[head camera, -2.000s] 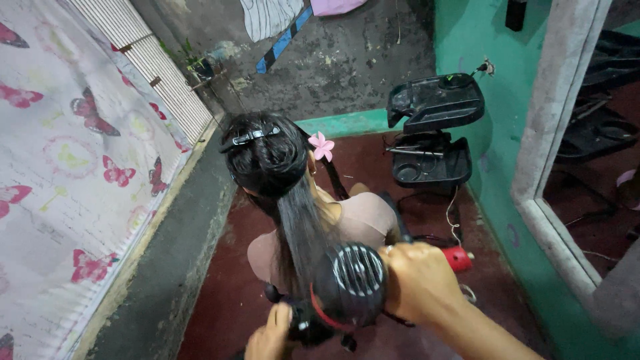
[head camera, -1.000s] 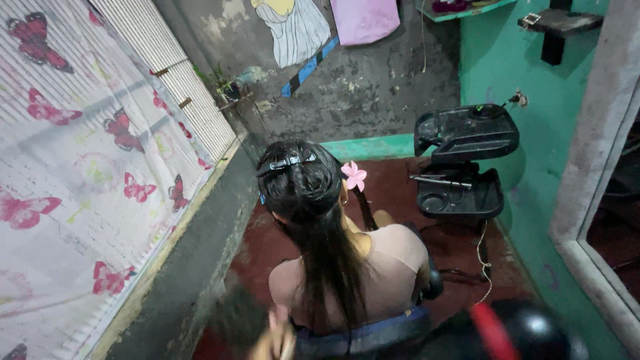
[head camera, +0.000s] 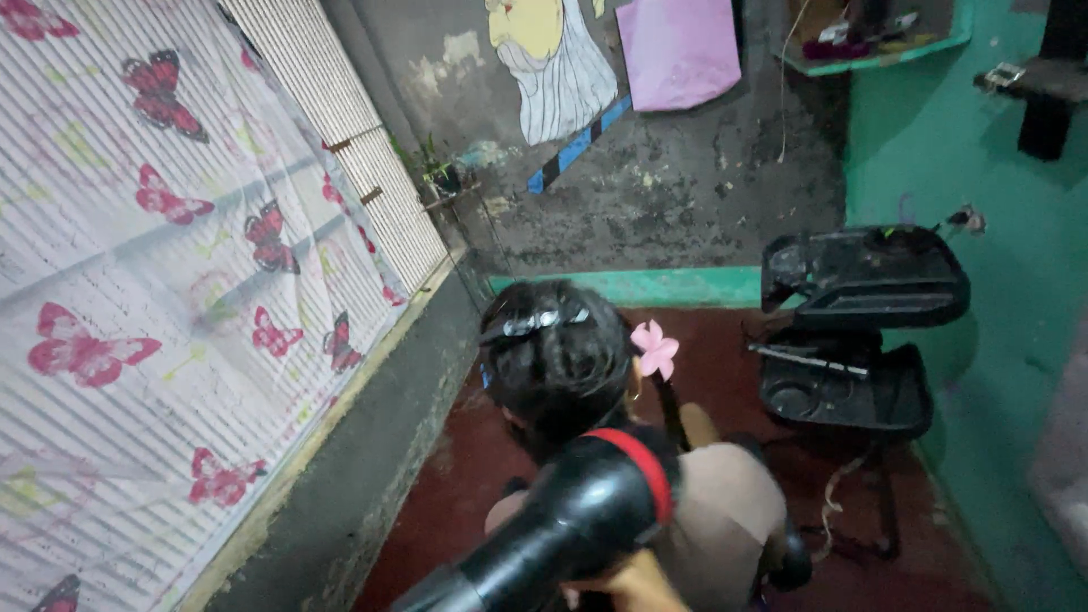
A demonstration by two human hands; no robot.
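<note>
A black hair dryer (head camera: 569, 518) with a red ring lies across the lower middle of the view, in front of the seated person's back. Beneath it, partly hidden and blurred, is what looks like my right hand (head camera: 633, 582), closed on the dryer. My left hand cannot be made out. The seated person faces away, with dark hair (head camera: 552, 365) held on top by a shiny hair clip (head camera: 544, 321). A pink flower ornament (head camera: 655, 349) shows at the right side of the head. The dryer hides the lower hair and part of the back.
A black two-tier salon trolley (head camera: 867, 276) stands right of the person, with a long thin tool (head camera: 807, 359) on its lower tray. A butterfly-print curtain (head camera: 195, 272) and low concrete ledge (head camera: 340, 476) run along the left. A green wall (head camera: 1003, 340) is at the right.
The hair dryer has come from the lower right to the lower middle, in front of the person's back. The left hand, seen at the lower left before, is no longer distinguishable.
</note>
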